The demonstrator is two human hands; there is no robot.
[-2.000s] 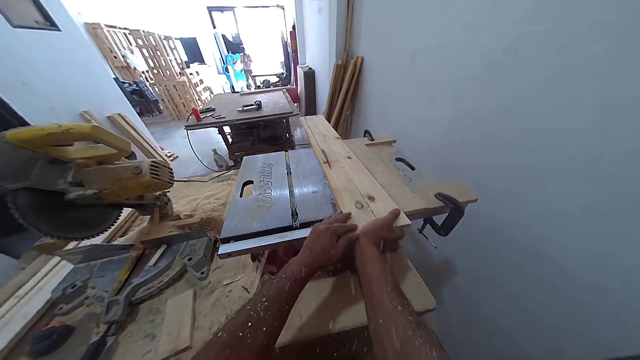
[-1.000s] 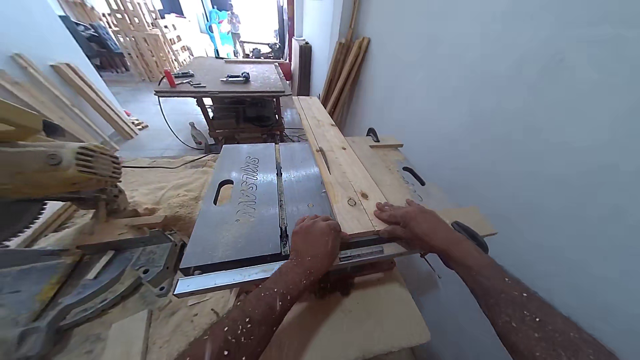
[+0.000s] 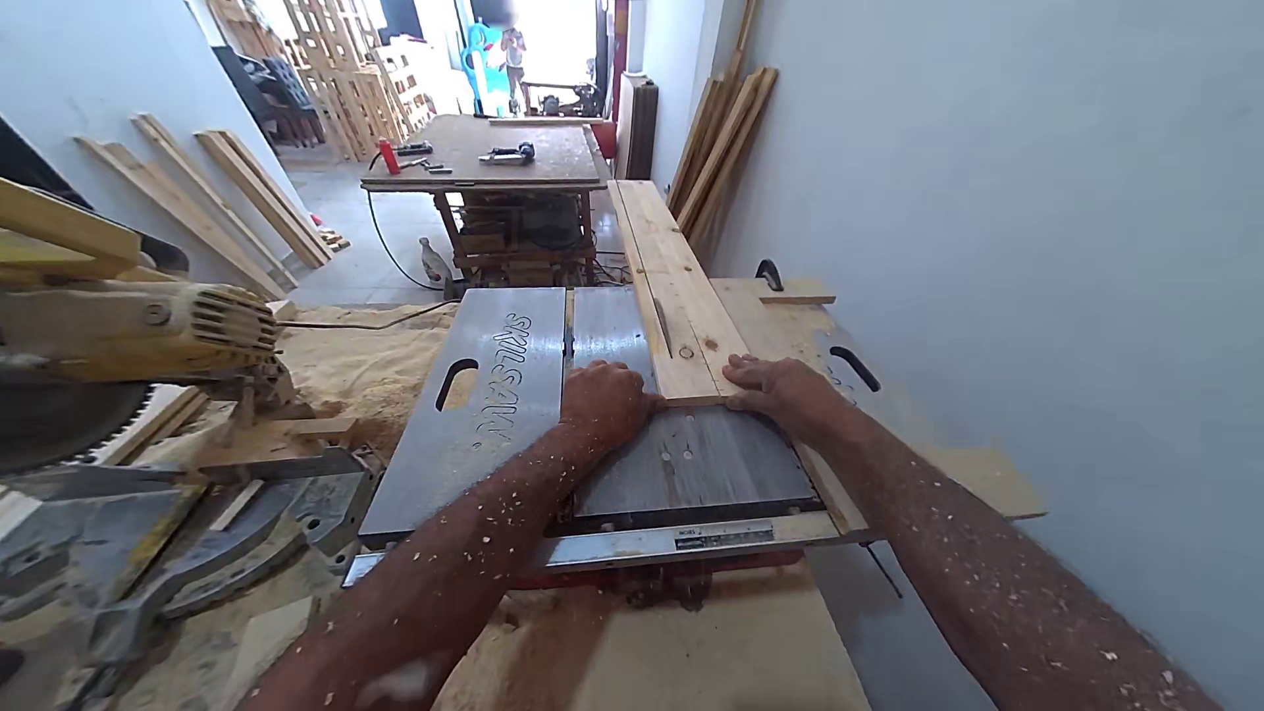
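Observation:
A long pine board [image 3: 681, 296] lies lengthwise over the metal top of a Skilsaw table saw [image 3: 513, 385], its far end reaching past the saw toward a workbench. The saw blade [image 3: 662, 326] shows as a thin dark edge rising through the board. My left hand [image 3: 607, 403] rests at the board's near left corner, fingers curled. On the near right corner, my right hand [image 3: 785, 390] presses with its fingers on the wood and its thumb at the end. A wooden fence [image 3: 834, 484] runs along the board's right side. Wood chips cover both forearms.
A yellow miter saw [image 3: 148, 336] with a toothed blade stands at left amid sawdust. Ahead is a workbench [image 3: 474, 148] holding power tools and a red bottle. Clamps [image 3: 770, 275] and a wall are on the right. Boards lean on both walls. A person [image 3: 513, 59] stands far off in the doorway.
The board and both my hands have moved forward over the saw table, away from its front rail. More of the metal top shows in front of the board's near end.

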